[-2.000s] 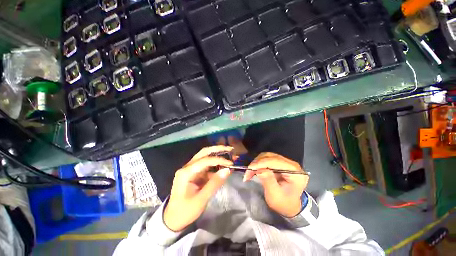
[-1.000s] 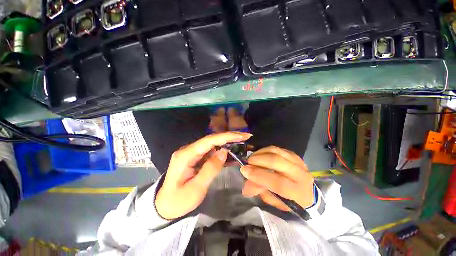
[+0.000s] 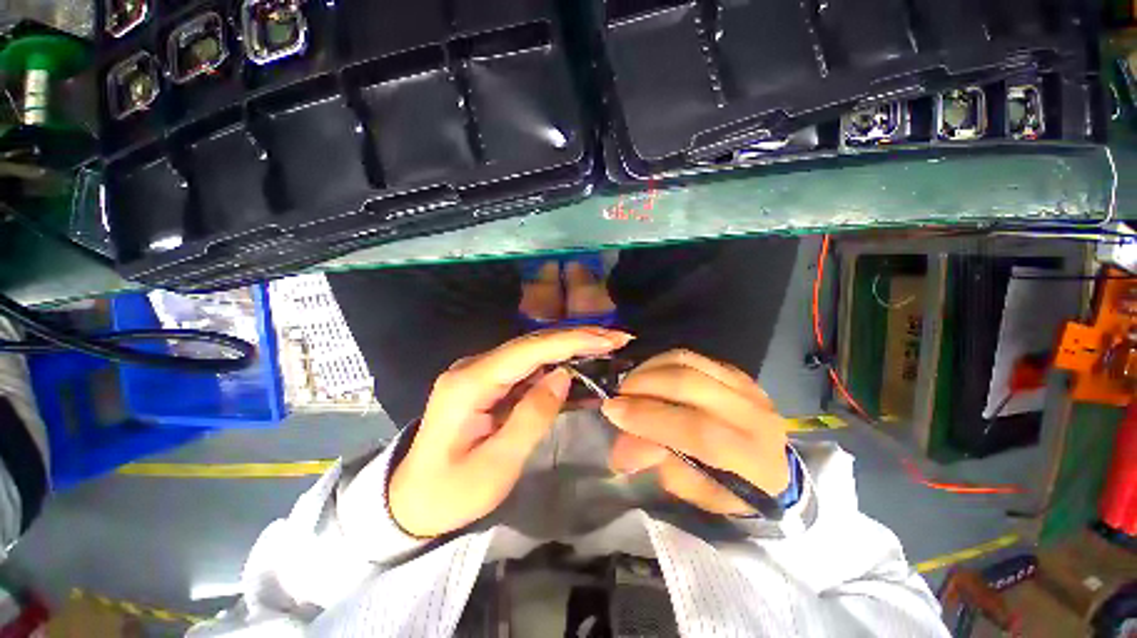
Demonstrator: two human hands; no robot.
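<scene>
My left hand (image 3: 480, 430) holds a small dark watch module (image 3: 601, 369) between thumb and fingers over my lap. Most of the module is hidden by the fingers. My right hand (image 3: 698, 430) holds thin metal tweezers (image 3: 713, 472), with the dark rear end pointing down to the right. The tweezers' thin front end reaches the module beside my left thumb. Whether the tip grips a part is too small to tell.
A left black tray (image 3: 412, 147) and a right black tray (image 3: 798, 75) hold square modules on the green bench edge (image 3: 499, 233). A green reel (image 3: 38, 81) and black cable (image 3: 162, 349) are left. A blue bin (image 3: 256, 361) stands below. An orange fixture (image 3: 1097, 355) is right.
Since two seconds ago the view has shifted closer to the bench edge, and the tweezers have turned from nearly level to slanting. In the last second the hands have barely moved; the module shows less.
</scene>
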